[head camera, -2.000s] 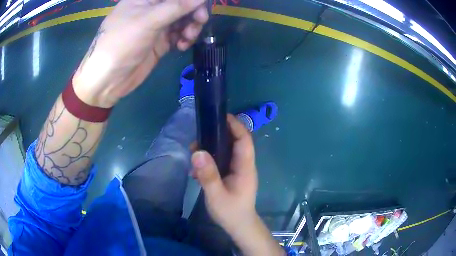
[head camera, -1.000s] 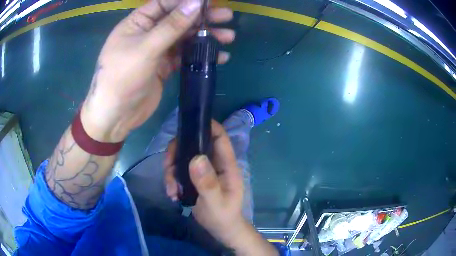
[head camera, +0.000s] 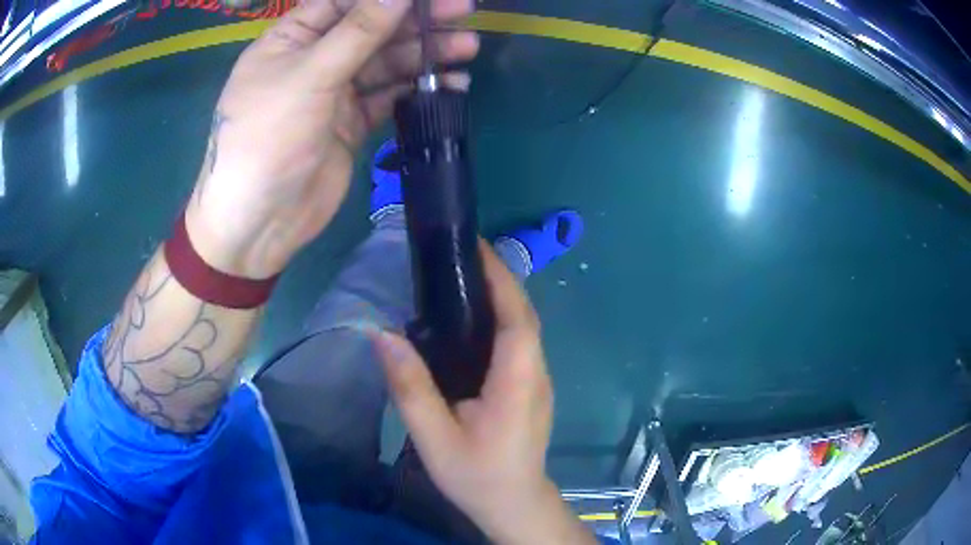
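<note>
A black electric screwdriver (head camera: 439, 213) stands nearly upright in the picture, its ribbed collar toward the top. A thin metal bit (head camera: 427, 48) projects from the collar and runs out at the top edge. My right hand (head camera: 479, 394) is wrapped around the lower body of the screwdriver. My left hand (head camera: 293, 138), with a dark red wristband, is beside the bit, its fingers behind and around it near the top edge. Whether the left fingertips pinch the bit or anything small cannot be told.
Metal rails (head camera: 830, 53) curve along the top right, with more at the top left. A red-orange coil (head camera: 160, 30) lies top left. A thin black cord (head camera: 623, 77) crosses the yellow floor line. A cart of bagged items (head camera: 761, 479) is lower right, a pale crate (head camera: 32, 394) at the left.
The screwdriver has tilted slightly since one second ago, its lower end shifting right and up with my right hand. More red coil and both blue shoes now show.
</note>
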